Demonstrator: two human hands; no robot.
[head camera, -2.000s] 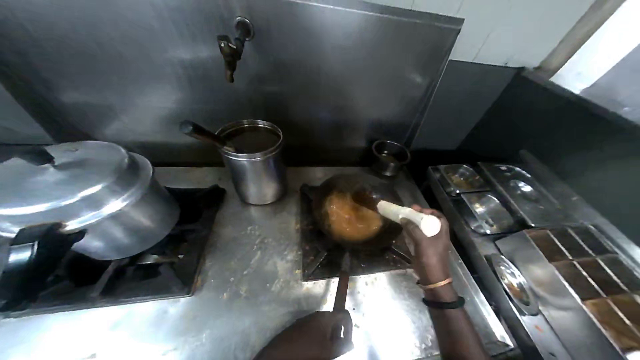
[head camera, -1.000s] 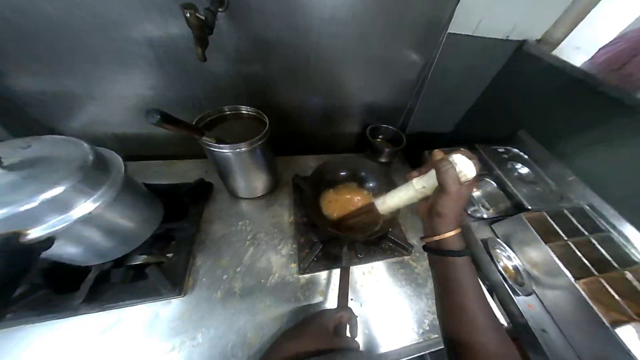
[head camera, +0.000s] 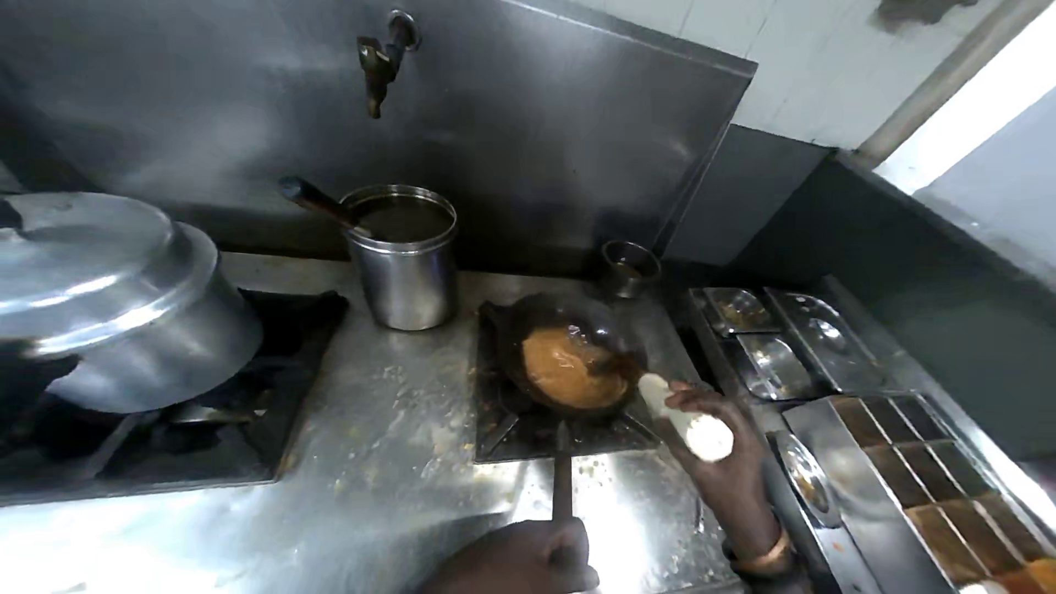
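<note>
At the bottom centre, my left hand is closed on the long handle of a dark wok, which rests on a gas burner. Orange-brown sauce lies in the wok. My right hand, at the wok's right side, grips the thick pale handle of a utensil. Its dark working end reaches into the sauce, and its exact shape is unclear.
A large lidded aluminium pot stands on the left burner. Behind the counter's middle are a steel container with a dark-handled utensil and a small metal bowl. A brass tap juts from the wall. Steel trays and a sectioned spice box lie right.
Since a second ago, my right hand has moved down and nearer to me, and the utensil handle now tilts toward me. The sauce is spread wider in the wok. My left hand stays on the handle.
</note>
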